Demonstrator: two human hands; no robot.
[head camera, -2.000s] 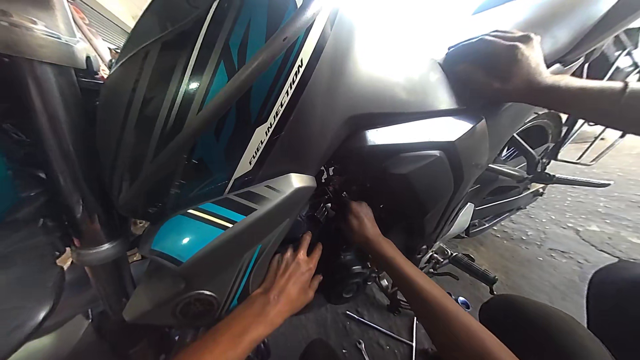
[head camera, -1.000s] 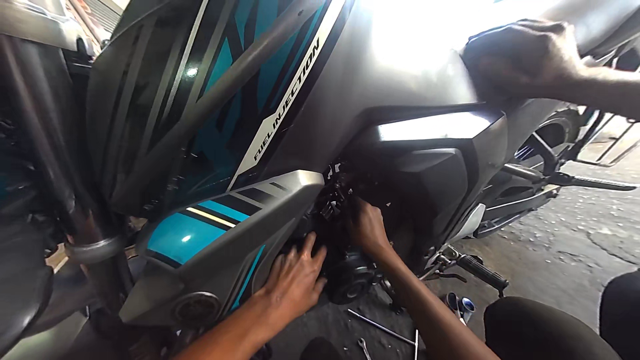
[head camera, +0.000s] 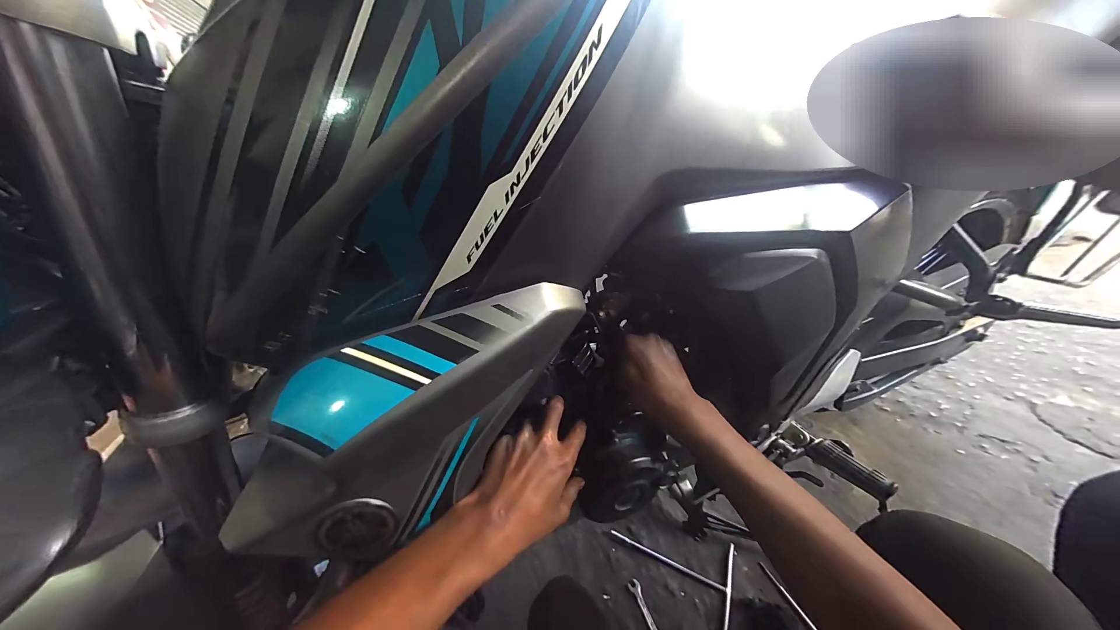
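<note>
A motorcycle with a grey and blue side fairing (head camera: 350, 394) fills the view. My left hand (head camera: 534, 464) rests against dark engine parts beside the fairing, fingers apart, with nothing seen in it. To its right, my right hand (head camera: 652, 372) reaches into the gap between the fairing and the dark side cover (head camera: 770, 324). Its fingers are curled and their tips are hidden among the engine parts, so whether they grip something cannot be told. The round engine cover (head camera: 630, 481) lies below my hands.
On the floor lie a combination wrench (head camera: 641, 604) and metal rods (head camera: 669, 560). The footpeg (head camera: 853, 472) juts out at the lower right, and the front fork (head camera: 175, 420) stands at the left. A blurred patch covers the upper right, where another person's hand was seen.
</note>
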